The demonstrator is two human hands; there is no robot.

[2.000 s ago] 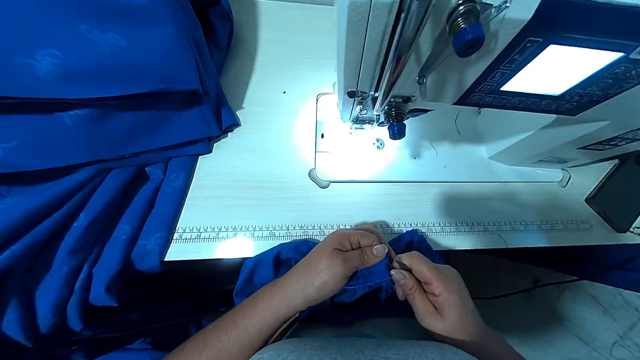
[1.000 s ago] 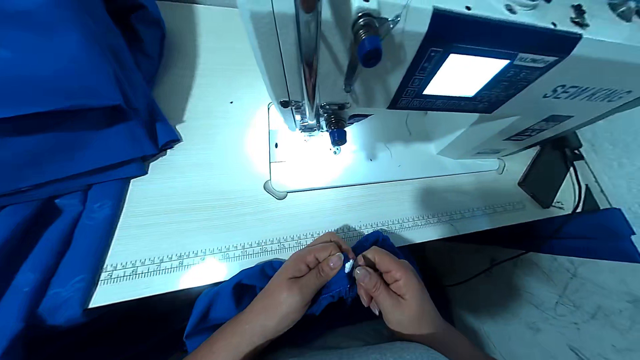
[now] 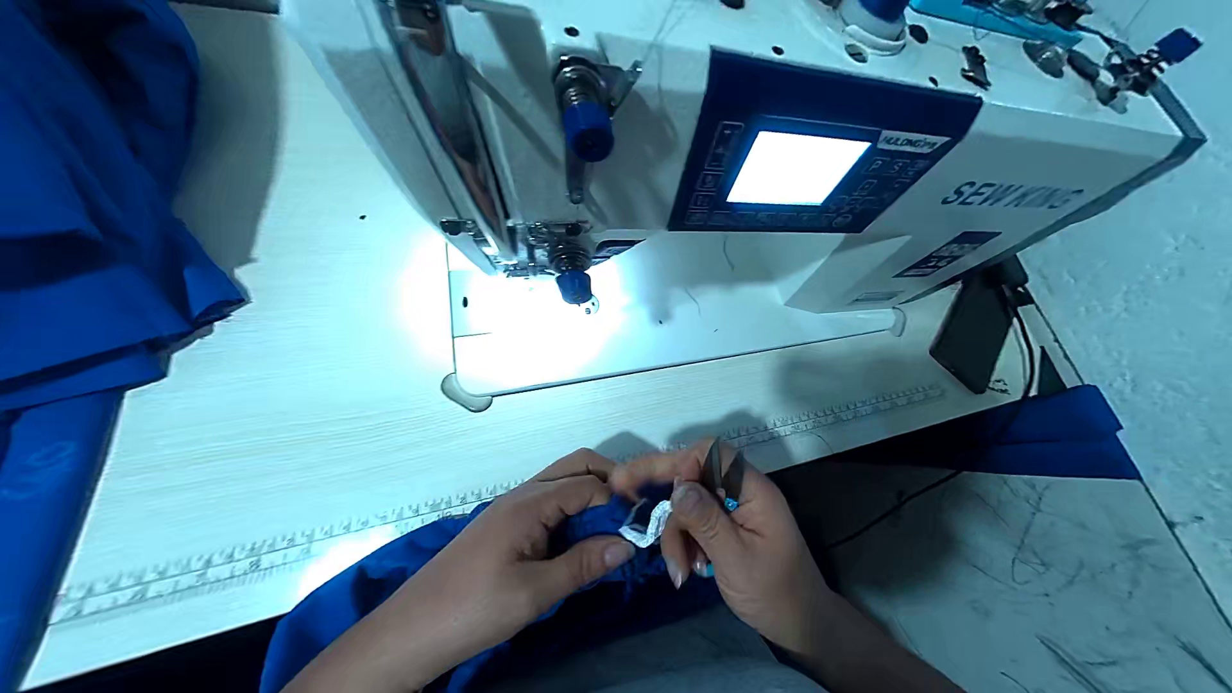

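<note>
Blue fabric lies gathered over the front table edge and the lap. My left hand pinches it between thumb and fingers, beside a small white strip, perhaps a label or elastic, that stands out from the cloth. My right hand touches the strip's other side with its fingertips and holds small thread snips, their dark blades pointing up past the fingers. The blades are apart. The snips' handles are mostly hidden in the palm.
A white sewing machine with a lit screen stands behind the hands, its lamp shining on the needle area. More blue fabric is piled at the left. A printed ruler runs along the table's front. A dark device with a cable stands at the right.
The view has moved left to right across the machine and closer. The snips' blades now show above my right hand, and more of the white strip is visible between the hands.
</note>
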